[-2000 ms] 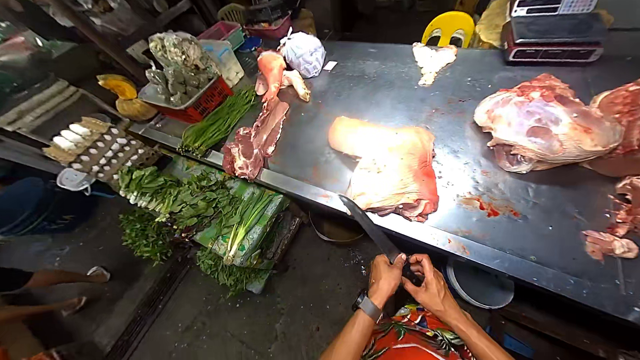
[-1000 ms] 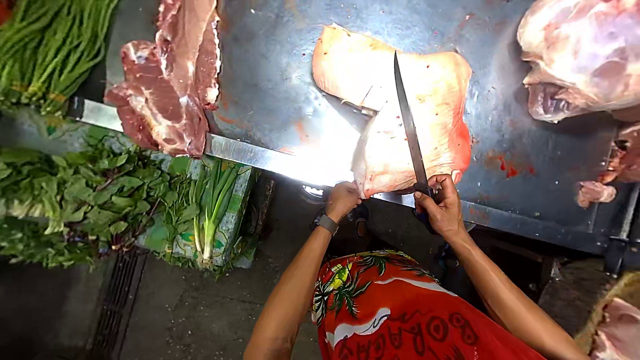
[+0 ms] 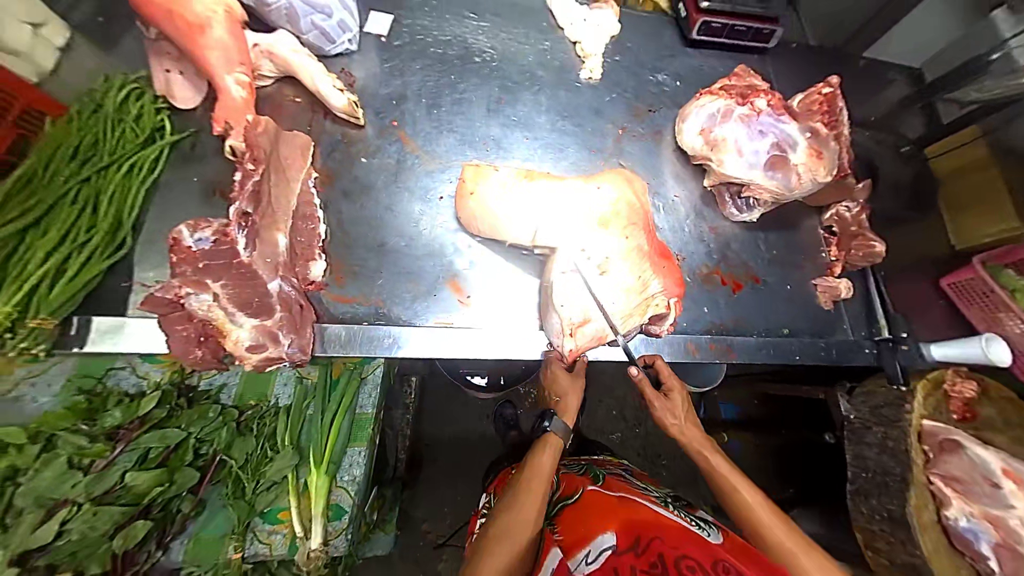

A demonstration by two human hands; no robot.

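A large skin-on slab of raw meat (image 3: 608, 232), likely pork, lies skin up near the front edge of the metal table (image 3: 408, 200). My left hand (image 3: 563, 386) pinches its pointed front corner at the table's edge. With my right hand (image 3: 666, 394) I hold a butcher's knife (image 3: 606, 315) by its handle, the long narrow blade pointing up and left over the slab's front part. Glare hides whether the blade touches the skin.
Boneless raw meat (image 3: 240, 280) overhangs the table edge at left, below a pig's trotter (image 3: 308, 76). Long green beans (image 3: 80, 192) lie beyond. Bigger cuts (image 3: 760, 148) sit at right, near a scale (image 3: 732, 20). Leafy greens (image 3: 104, 472) are front left, a wooden chopping block (image 3: 884, 472) front right.
Two seconds ago both my hands were together at the knife, off the slab. My left hand has since taken hold of the slab's corner. The view has shifted strongly.
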